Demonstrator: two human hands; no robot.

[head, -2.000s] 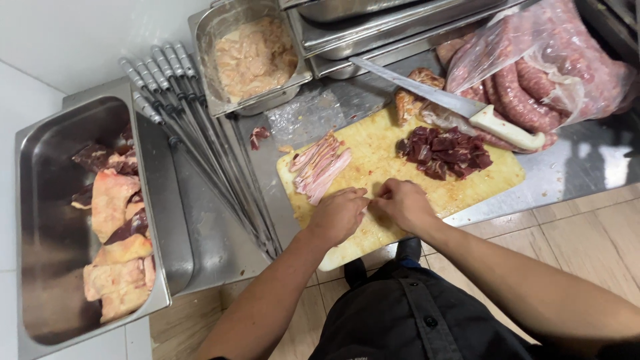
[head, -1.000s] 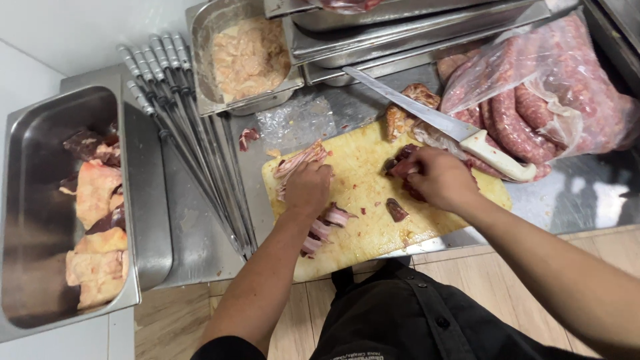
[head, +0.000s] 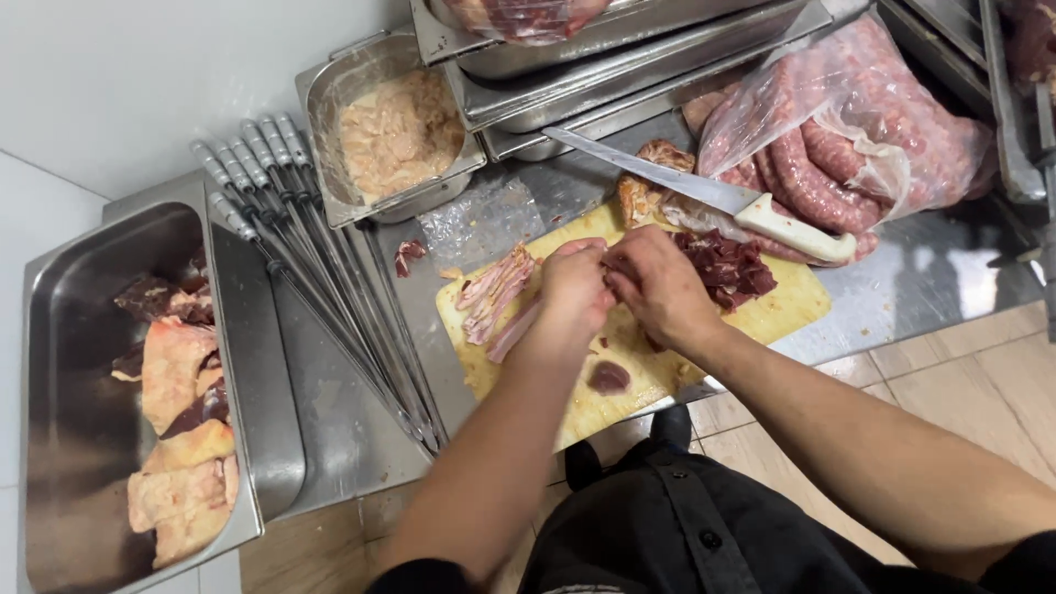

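Over the middle of the yellow cutting board (head: 792, 318), my left hand (head: 577, 285) and my right hand (head: 656, 280) meet, fingertips together on a small piece of meat that they largely hide. Bacon strips (head: 495, 293) lie on the board left of my left hand, one strip reaching under it. A pile of dark red meat pieces (head: 730, 268) sits just right of my right hand. One flat dark piece of meat (head: 609, 377) rests on the board below both hands. A white-handled knife (head: 701, 186) lies across smoked meat (head: 652, 177) and sausages behind the board.
Metal skewers (head: 330, 289) lie left of the board, beside a deep steel pan (head: 239, 371) with large meat cuts. Behind stand a small steel container (head: 478, 161) of pale meat and stacked steel trays (head: 635, 82). Bagged raw sausages (head: 833, 157) are at the back right.
My right hand has moved left from the dark meat pile, and my left hand has left the bacon strips; they now meet mid-board. A flat dark piece now lies below them.
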